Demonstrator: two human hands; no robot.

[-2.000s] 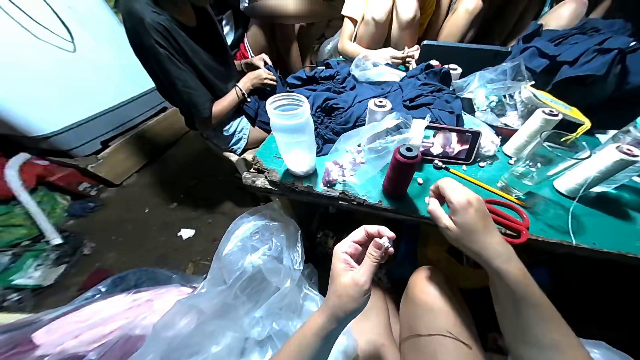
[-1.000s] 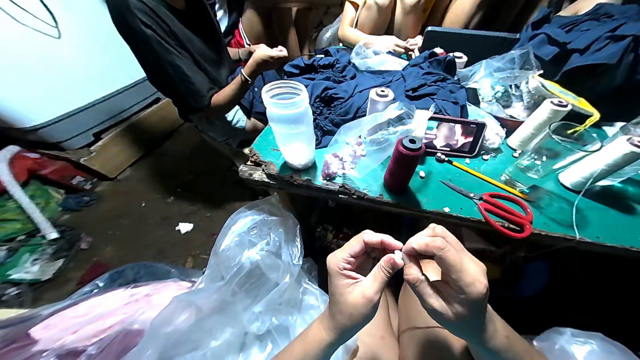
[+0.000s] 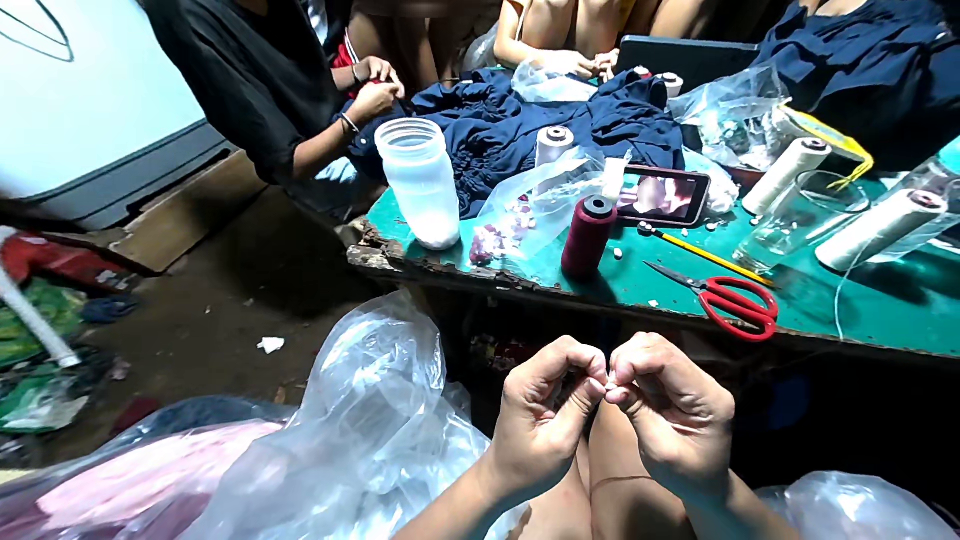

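My left hand (image 3: 551,409) and my right hand (image 3: 671,412) meet fingertip to fingertip above my lap, pinching a tiny whitish piece (image 3: 609,385) between them; what it is cannot be told. Beyond them, on the green table (image 3: 810,319), lie red-handled scissors (image 3: 739,304), slightly parted at the blades, and a yellow pencil (image 3: 709,257). A dark red thread spool (image 3: 589,238) stands near the table edge. Left of it are a clear bag with small red and white pieces (image 3: 517,225) and a translucent plastic jar (image 3: 420,184) with white contents at its bottom.
A phone (image 3: 664,196) with a lit screen, a glass (image 3: 787,225), white thread spools (image 3: 787,174) and dark blue cloth (image 3: 487,127) occupy the table. Its front edge is broken (image 3: 375,251). Plastic bags (image 3: 375,405) lie beside my legs. Other people sit across, one in black (image 3: 247,82).
My hands were apart two seconds ago, the right one over the scissors' handles near the table edge. They came together above my lap and remain there, with the scissors left on the table.
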